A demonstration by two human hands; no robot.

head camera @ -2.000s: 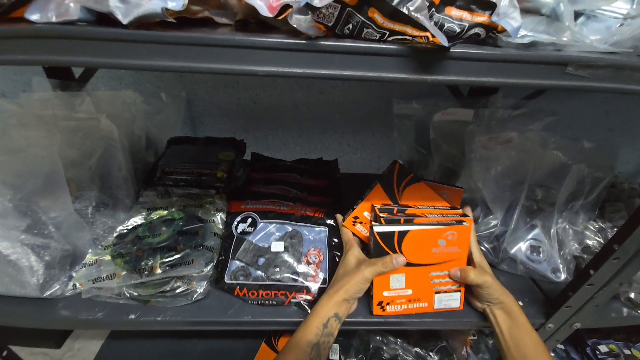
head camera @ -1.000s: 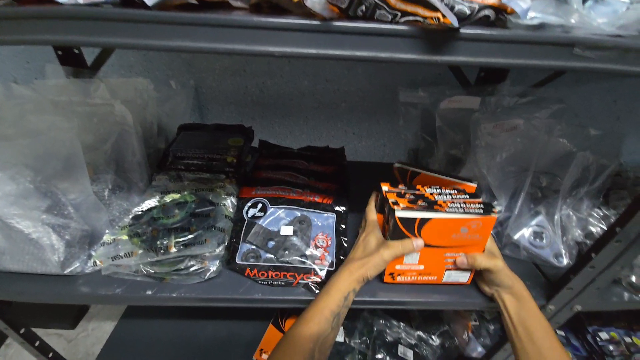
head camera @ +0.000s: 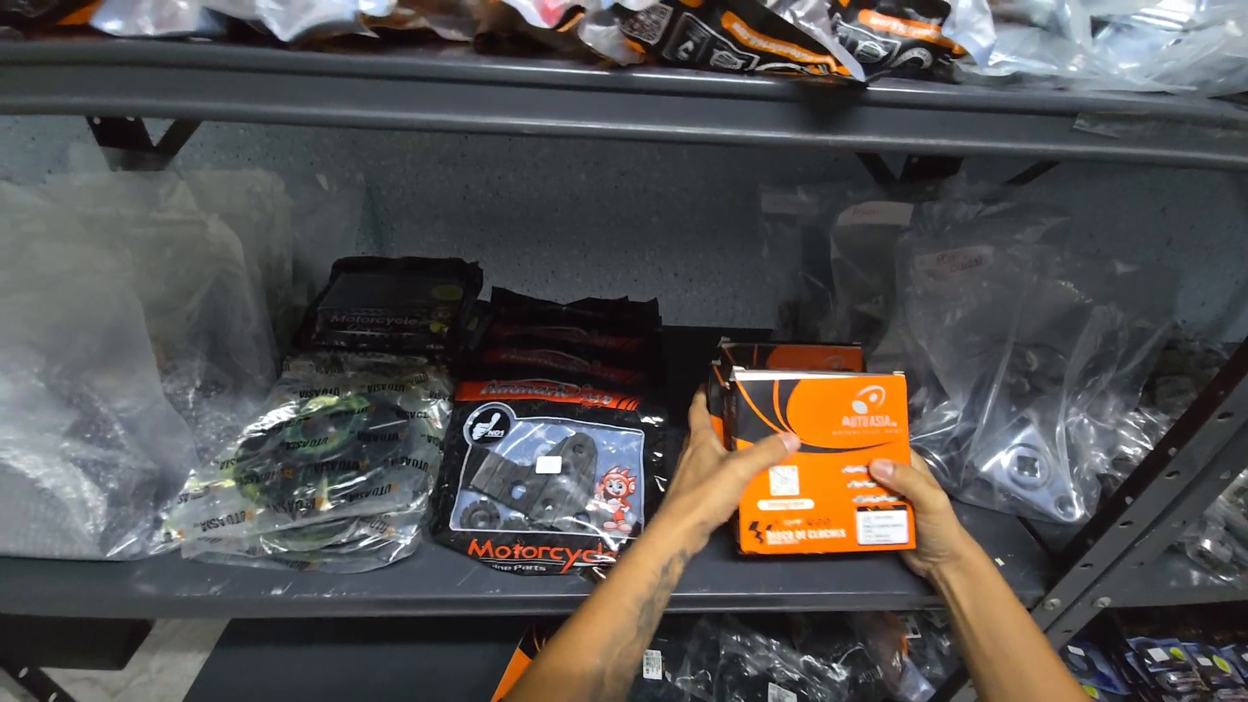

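Note:
A group of orange-and-black clutch disc boxes (head camera: 819,468) stands at the shelf's front, right of centre, one behind another with the front face toward me. My left hand (head camera: 717,468) grips their left side, its thumb on the front face. Around the right side is my right hand (head camera: 916,517), thumb on the front near a white label. Left of the boxes lies a row of black plastic packets of motorcycle parts (head camera: 556,478). Farther left is a clear printed bag with ring-shaped parts (head camera: 322,458), with black packets (head camera: 395,302) behind it.
Large clear plastic bags (head camera: 78,390) fill the left end. More clear bags with metal parts (head camera: 1024,468) stand to the right, beside a slanting perforated metal upright (head camera: 1141,487). The upper shelf's edge (head camera: 585,107) crosses above, and wrapped parts (head camera: 770,653) lie on the level below.
The boxes, fanned and tilted earlier, now stand more upright and closely lined up between my hands. Both hands have stayed on them.

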